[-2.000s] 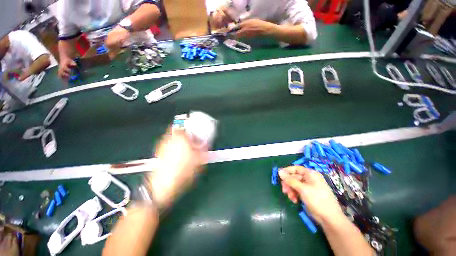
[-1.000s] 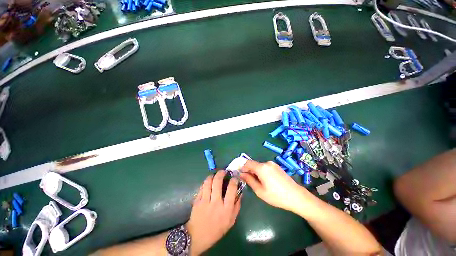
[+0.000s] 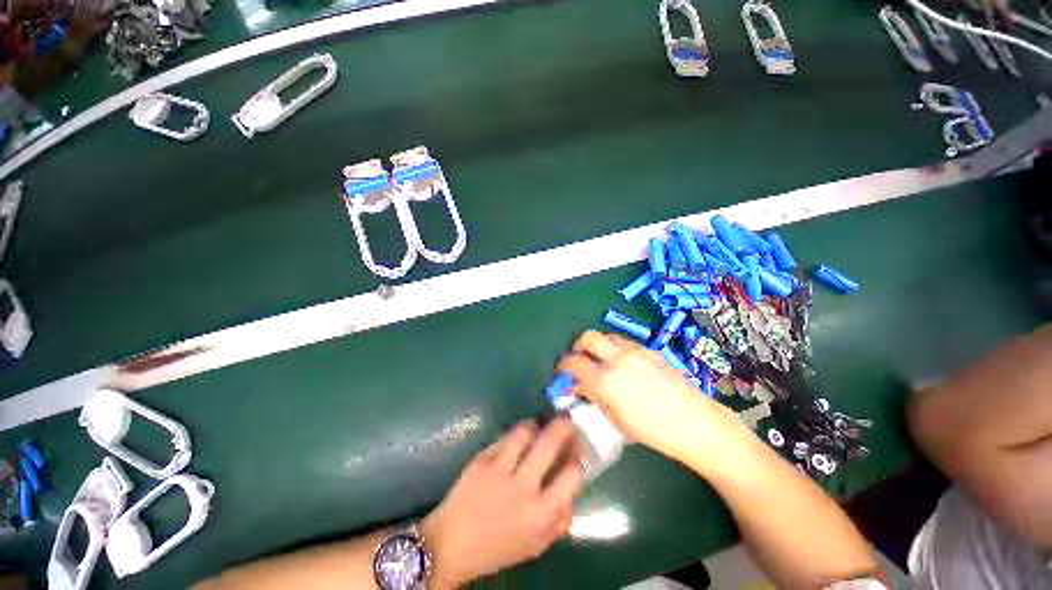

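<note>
A white housing [image 3: 596, 436] is held between both hands over the green surface at the centre front, slightly blurred. My left hand [image 3: 513, 490], with a watch on the wrist, grips its left side. My right hand [image 3: 629, 386] holds a blue battery cell [image 3: 562, 390] at the housing's upper end. The fingers hide much of both. The pile of wired assemblies [image 3: 738, 300] lies to the right, blue cells at the top, dark wires and discs below.
Three empty housings [image 3: 150, 528] lie at left beside blue cells [image 3: 31, 467]. A whitish rail [image 3: 496, 288] crosses the surface. Beyond it lie two filled housings [image 3: 398, 210] side by side and several others. A person's bare arm [image 3: 992, 421] is at the right edge.
Two filled housings now lie beyond the rail. Both hands have come together on another housing. The loose cell seen beside my left hand is gone from its place; a cell is at my right fingers.
</note>
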